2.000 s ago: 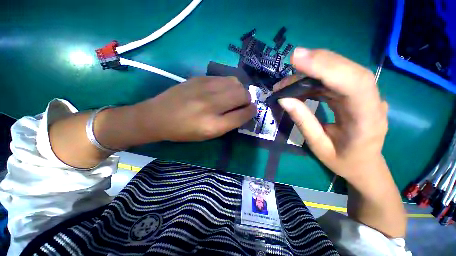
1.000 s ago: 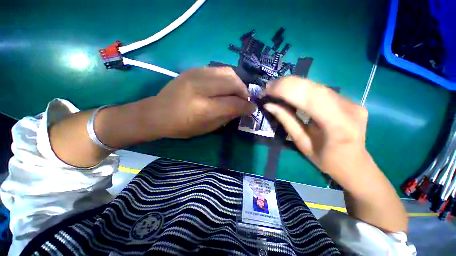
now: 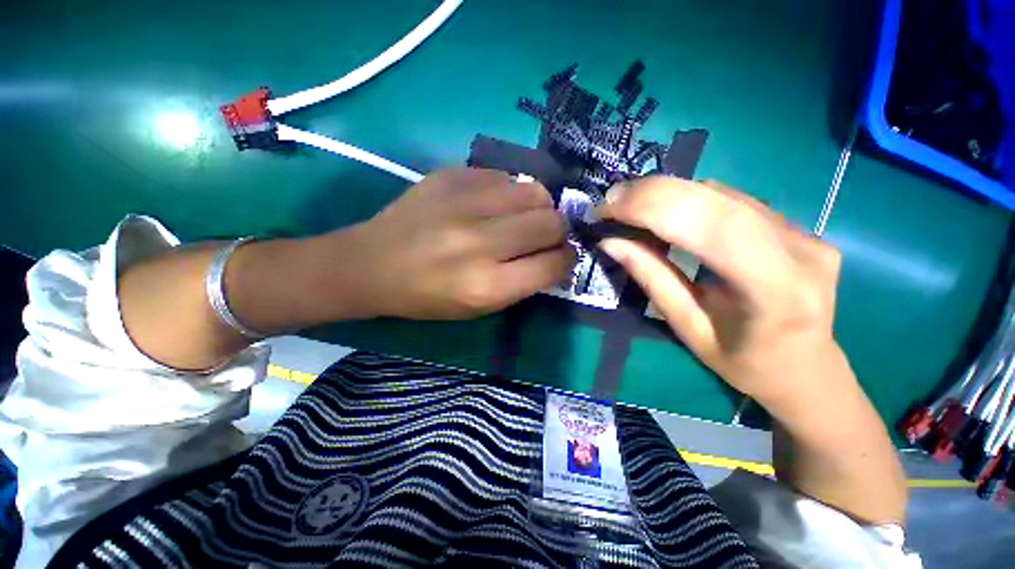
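My left hand (image 3: 473,245) is closed over the end of a white cable leg (image 3: 351,152), with the fingertips over the paper; the wire ends are hidden. My right hand (image 3: 735,272) pinches a small dark piece (image 3: 623,231) between thumb and forefinger, its tip close to my left fingertips. Whether it is a housing or a tool I cannot tell. The white printed paper (image 3: 590,283) lies under both hands, crossed by black tape (image 3: 614,345). The cable's red and black connectors (image 3: 252,119) lie at the upper left.
A loose pile of black connector housings (image 3: 590,117) lies just above the paper. A blue parts bin (image 3: 935,165) with dark pieces stands at the upper right. A bundle of white cables (image 3: 985,383) with red and black ends lies at the far right. The green mat's near edge (image 3: 445,372) runs below my hands.
My right hand has moved left and its fingers have closed in towards my left fingertips, with the dark piece still pinched. My left hand and the cable have barely shifted.
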